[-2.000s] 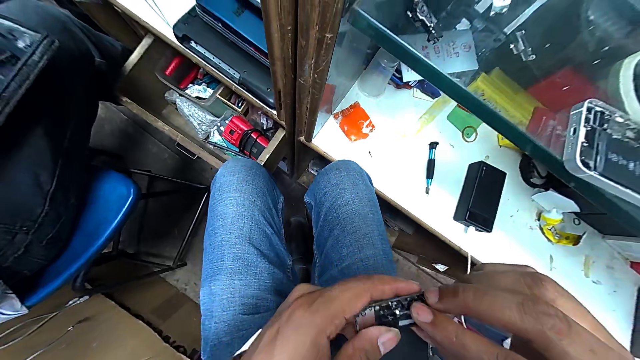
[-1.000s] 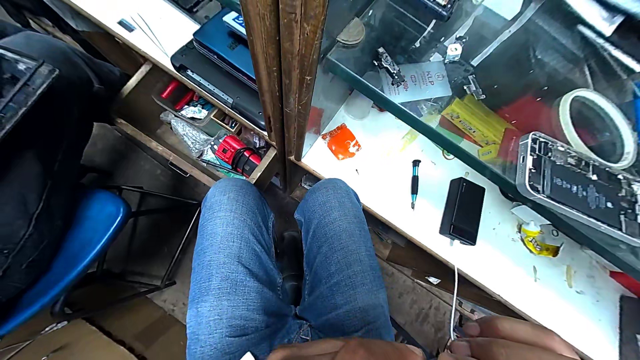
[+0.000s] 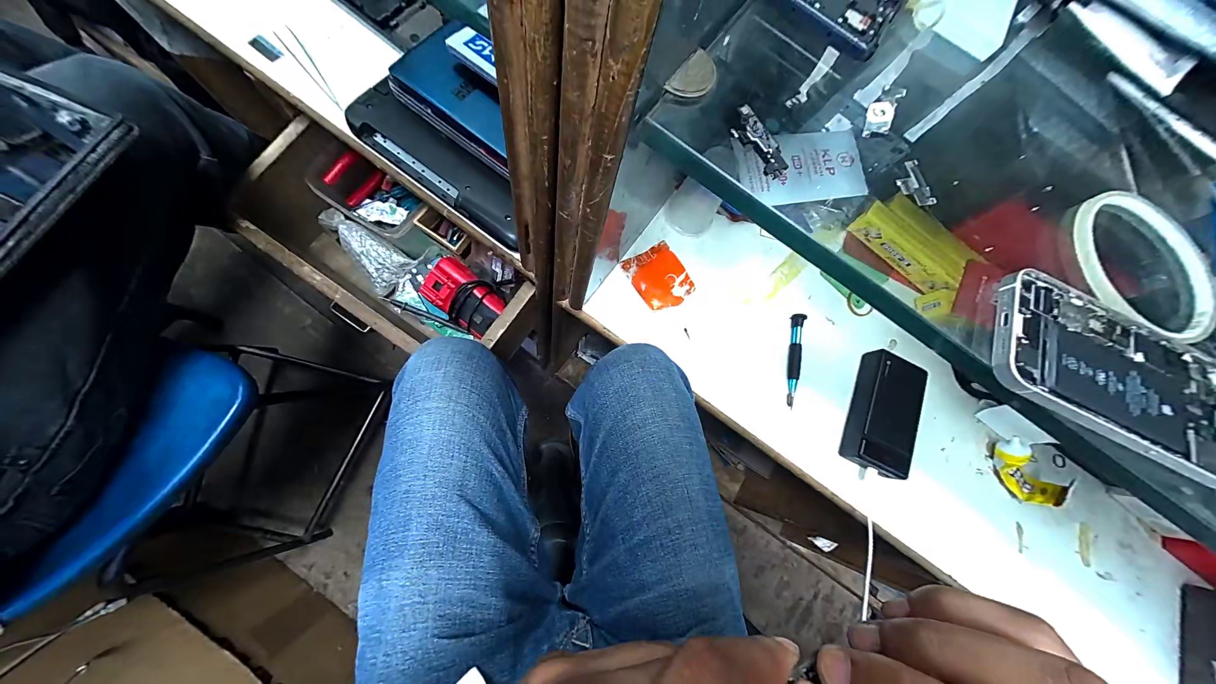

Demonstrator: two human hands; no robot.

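My left hand [image 3: 665, 660] is at the bottom edge, mostly cut off, its fingertips at a small dark electronic part [image 3: 807, 671] that barely shows. My right hand [image 3: 959, 636] meets it from the right, fingers pinched where a thin white cable [image 3: 868, 570] ends. That cable rises toward a black power bank or similar box [image 3: 885, 413] on the white worktop, which has a white plug at its lower end. Left of the box lies a small precision screwdriver [image 3: 794, 361] with a black and blue handle.
A glass shelf [image 3: 855, 275] overhangs the worktop, bearing an opened phone [image 3: 1102, 370] and a tape roll [image 3: 1140, 266]. An orange packet [image 3: 659, 276] and a yellow glue tube [image 3: 1026, 475] lie below. Left of the wooden post [image 3: 560, 142], an open drawer [image 3: 313, 275] holds a red tool [image 3: 461, 293]. A seated person's leg [image 3: 104, 285] is far left.
Both hands have sunk toward the bottom edge since two seconds ago, when the small electronic part showed plainly between them. The white cable now shows running to my right hand.
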